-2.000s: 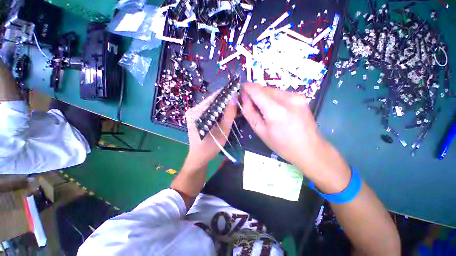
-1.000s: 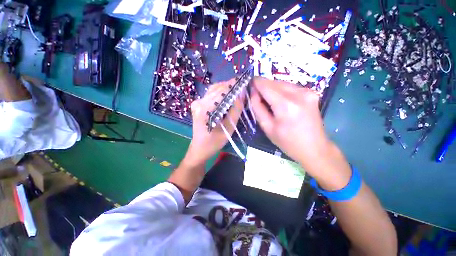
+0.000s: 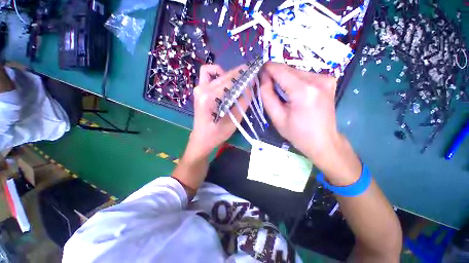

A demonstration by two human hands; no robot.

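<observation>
My left hand holds a black strip holder with a row of silver parts, tilted up to the right. Several white strips hang from its lower side towards me. My right hand is at the holder's upper right end, thumb and fingers pinched together; what lies between the fingertips is too small to tell. A bright heap of white flat cables with blue ends lies just beyond my right hand.
Small red, black and silver components lie at the left of the black mat. Dark leads are piled at right. A paper note is at the bench edge. A person's sleeve shows at far left.
The view has shifted, so the bench things sit higher. More white strips now show hanging from the holder. My left hand still holds it, and my right hand stays at its upper end.
</observation>
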